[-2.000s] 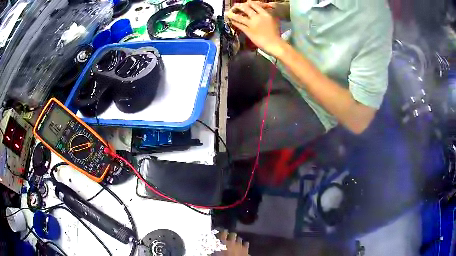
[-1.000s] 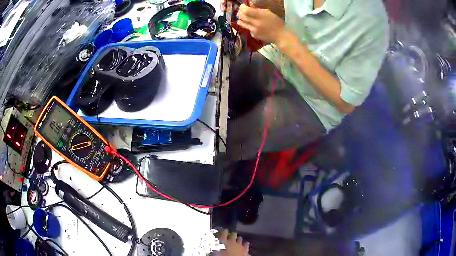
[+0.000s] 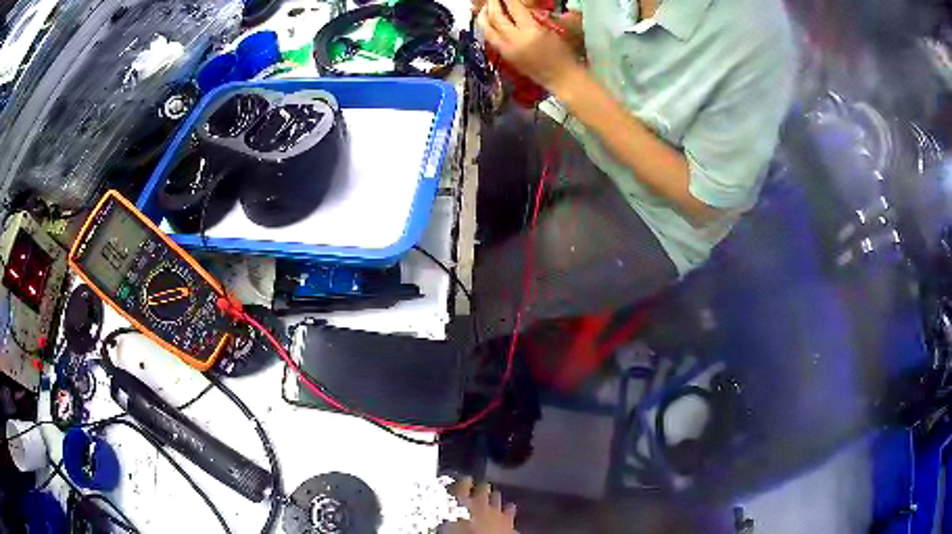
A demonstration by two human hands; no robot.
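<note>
A hand point(image 3: 485, 509), apparently my right hand, shows only as fingers at the bottom edge, beside the bench edge; what it holds, if anything, is hidden. My left hand is out of the picture. Close to the fingers is a round black ear cup part point(image 3: 332, 508) with a silvery centre. A thick black cylinder point(image 3: 193, 436), perhaps an electric screwdriver, lies to its upper left. An orange multimeter point(image 3: 155, 282) lies on the bench with a red lead point(image 3: 397, 421) running off it. A flat black rectangular thing point(image 3: 376, 370) lies near the bench edge.
A blue tray point(image 3: 418, 245) with a white liner holds black round-welled pieces point(image 3: 282, 167). Headphones point(image 3: 360, 42) and blue cups point(image 3: 238, 63) lie behind it. A digital readout unit point(image 3: 29, 273) stands at left. A seated person in a pale green shirt point(image 3: 679, 115) works at right; the red lead hangs between.
The seated person's hands and arm have shifted, and a red item now shows at their hands. The hanging red lead has moved left. The bench things stay put.
</note>
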